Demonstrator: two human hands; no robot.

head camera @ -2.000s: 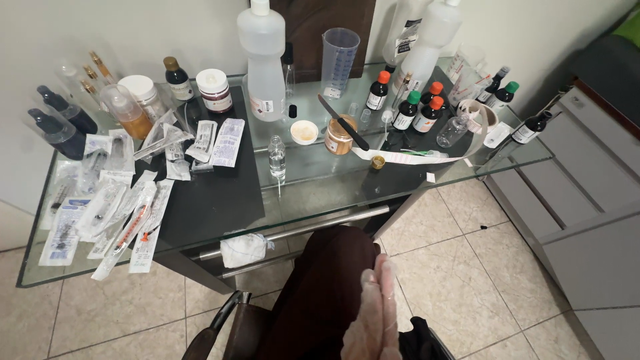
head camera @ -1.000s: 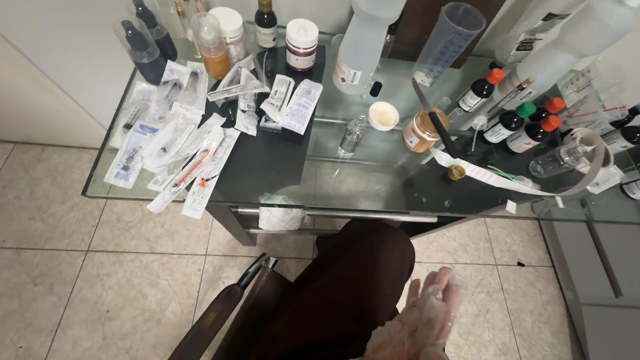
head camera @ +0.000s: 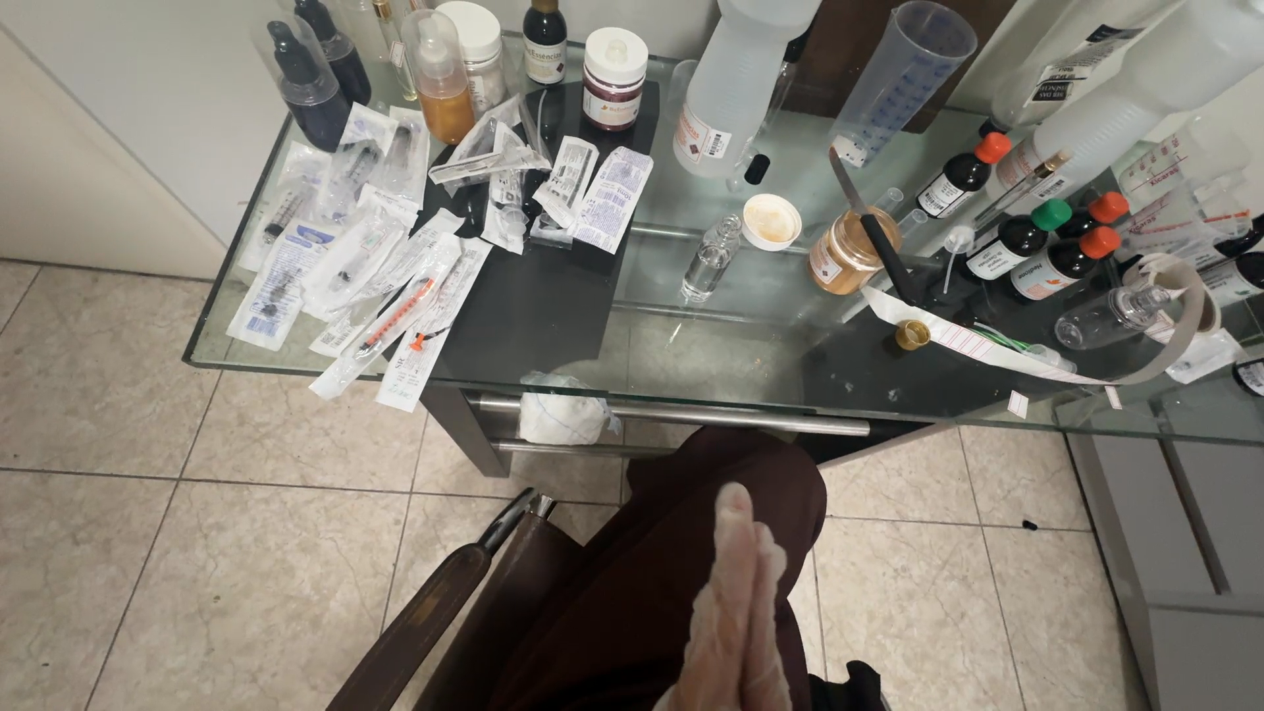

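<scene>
Both hands, in translucent gloves, are raised over the lap at the bottom centre. My left hand (head camera: 719,622) and my right hand (head camera: 770,617) seem pressed together, palm to palm, with straight fingers; no object shows between them. Ahead, on the glass tabletop, a small clear vial (head camera: 711,262) lies beside a white lid (head camera: 771,222) with tan residue. An open jar of tan powder (head camera: 851,252) has a black-handled knife (head camera: 882,247) across its rim. Near it are a small gold cap (head camera: 912,335) and a curled strip of labels (head camera: 987,357).
Packaged syringes (head camera: 395,296) cover the table's left part. Dropper bottles (head camera: 301,84), a red-brown jar (head camera: 612,84), a large white bottle (head camera: 736,89) and a measuring cup (head camera: 899,74) stand behind. Several dark bottles (head camera: 1027,237) are at right. A chair armrest (head camera: 425,622) is lower left.
The hands have come together; one second ago the fingers looked more spread. The view has swung toward the left side of the table.
</scene>
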